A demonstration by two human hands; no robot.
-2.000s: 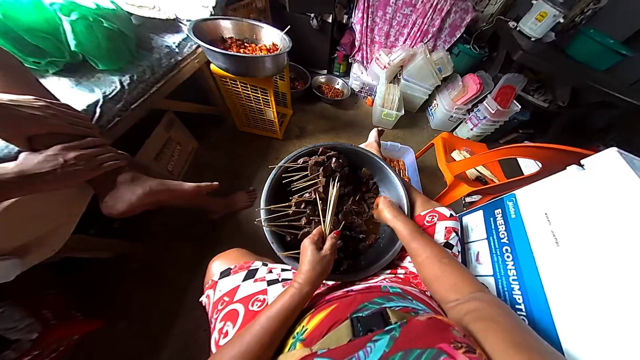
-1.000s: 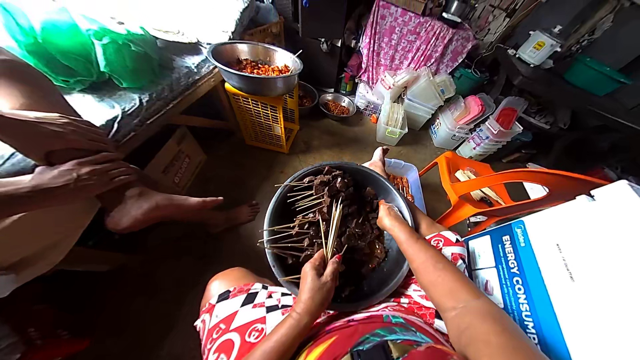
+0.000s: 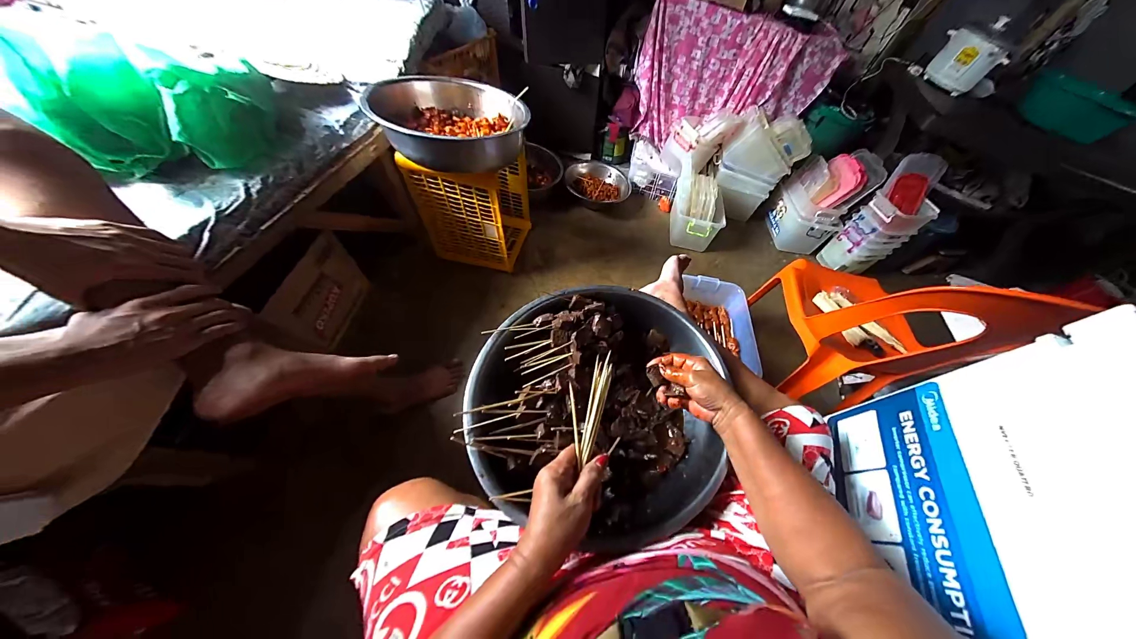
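A large dark basin [image 3: 596, 532] rests on my lap, full of dark marinated meat pieces [image 3: 661, 435]. Many loaded skewers [image 3: 524, 417] lie in its left part, their bare stick ends pointing left over the rim. My left hand [image 3: 566, 497] grips a bundle of thin bamboo skewers [image 3: 595, 408], points upward, above the basin's middle. At the basin's right side my right hand [image 3: 697, 388], wet with reddish marinade, holds a dark piece of meat [image 3: 666, 380] in its fingers.
A plastic tray [image 3: 744, 328] of skewered meat stands beyond the basin. An orange plastic chair [image 3: 799, 302] and a box [image 3: 941, 497] are at right. At left sits another person [image 3: 177, 319], hands on leg. A steel bowl [image 3: 444, 151] of red meat tops a yellow crate [image 3: 466, 217].
My right hand has lifted from the meat in the basin and now shows a piece in its fingers. My left hand still holds the skewer bundle.
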